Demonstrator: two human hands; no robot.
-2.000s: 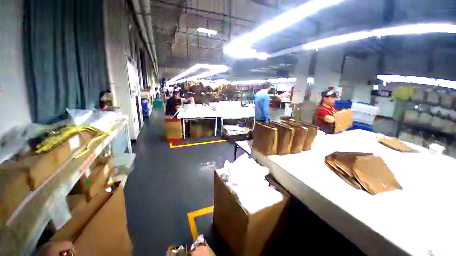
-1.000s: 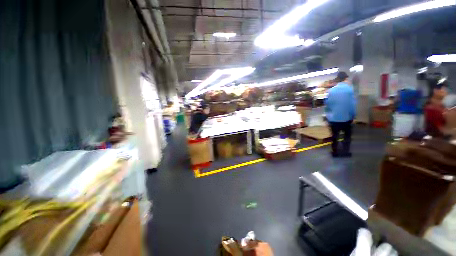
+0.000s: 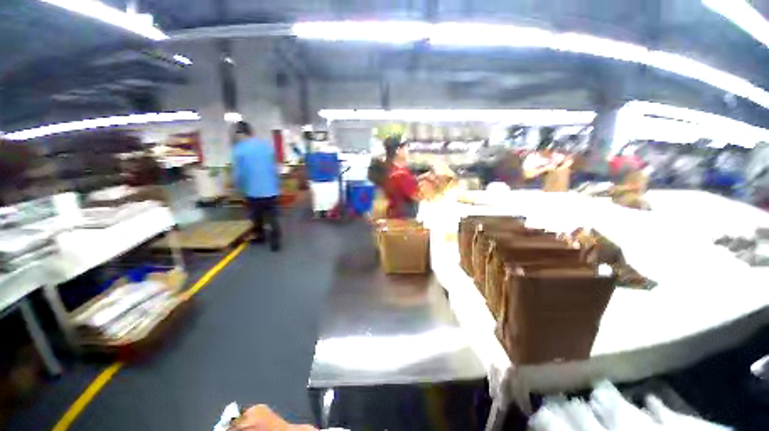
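A hand, seemingly my right hand (image 3: 268, 418), shows small, blurred and cut off at the bottom edge, left of centre. A small whitish piece is at its fingertips; whether it grips it cannot be told. My left hand is out of the picture. A row of several brown tote bags (image 3: 556, 316) stands upright on the near left corner of the white table (image 3: 691, 324). One more brown bag (image 3: 405, 251) stands on a lower, shiny bench (image 3: 396, 349) left of that table.
White crumpled material (image 3: 607, 412) lies below the table's near edge. A flat brown pile (image 3: 615, 259) lies behind the bags. A person in blue (image 3: 255, 168) stands in the aisle; a person in red (image 3: 400, 181) is beyond the bench. A low pallet (image 3: 207, 236) and loaded trolley (image 3: 126, 307) are left.
The view has swung right and come nearer the white table. The bag row now shows right of centre, the left shelf is gone from view, and the low bench shows more fully.
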